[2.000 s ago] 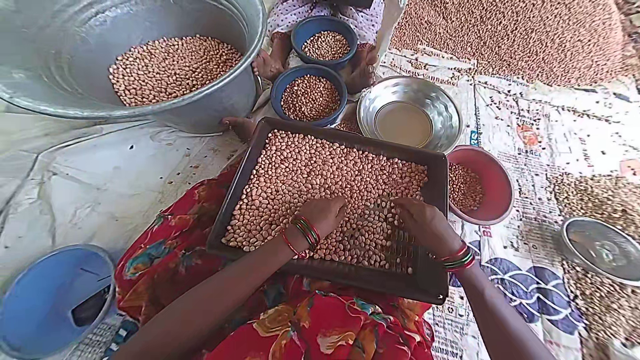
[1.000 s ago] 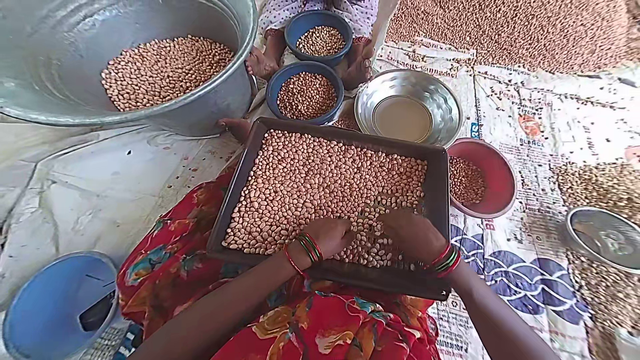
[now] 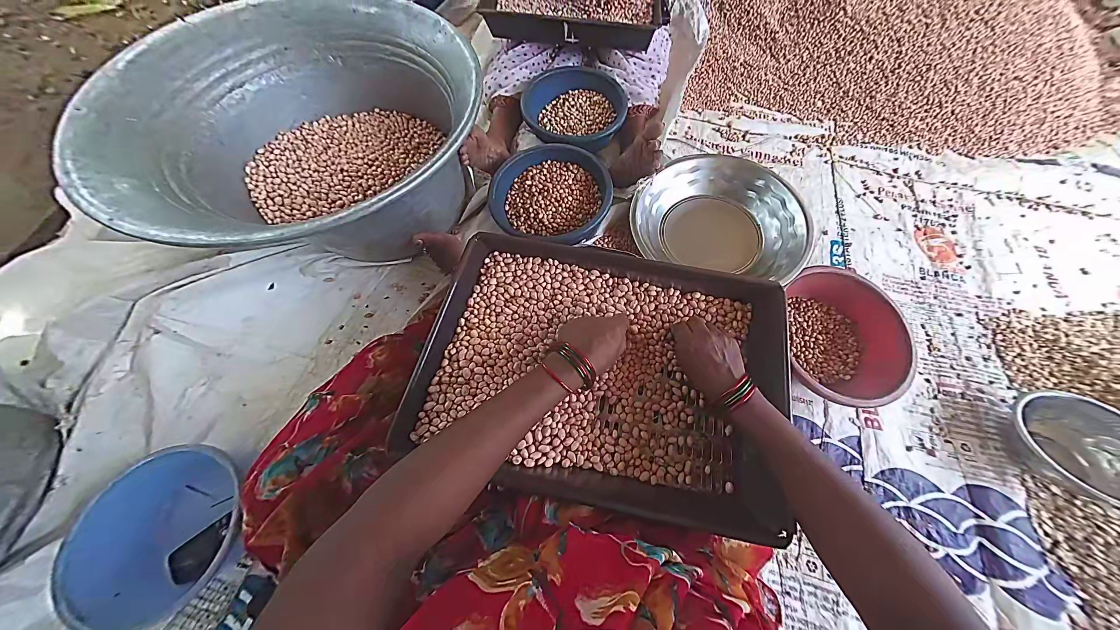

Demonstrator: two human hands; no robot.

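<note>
A dark rectangular tray [image 3: 612, 499] with a slotted bottom rests on my lap over red flowered cloth. Shelled nuts or beans [image 3: 525, 350], pinkish-tan, cover most of it; slots show at the lower right. My left hand [image 3: 597, 339], with bangles at the wrist, is down among them near the middle, fingers curled and partly hidden. To its right, my right hand [image 3: 709, 357] touches the nuts by the tray's right side, its fingertips pointing down into them. Whether either hand grips any nuts cannot be seen.
A big metal tub [image 3: 262, 229] holds nuts at upper left. Beyond the tray stand blue bowls [image 3: 497, 197], a steel bowl [image 3: 779, 210] and another person's feet [image 3: 637, 157]. A red bowl [image 3: 892, 350] touches the right side; a blue basin [image 3: 96, 542] lies lower left. Nuts are heaped upper right [image 3: 892, 70].
Both hands have moved farther up the tray, away from its near edge. More of the slotted bottom shows at the lower right. The view has tilted up.
</note>
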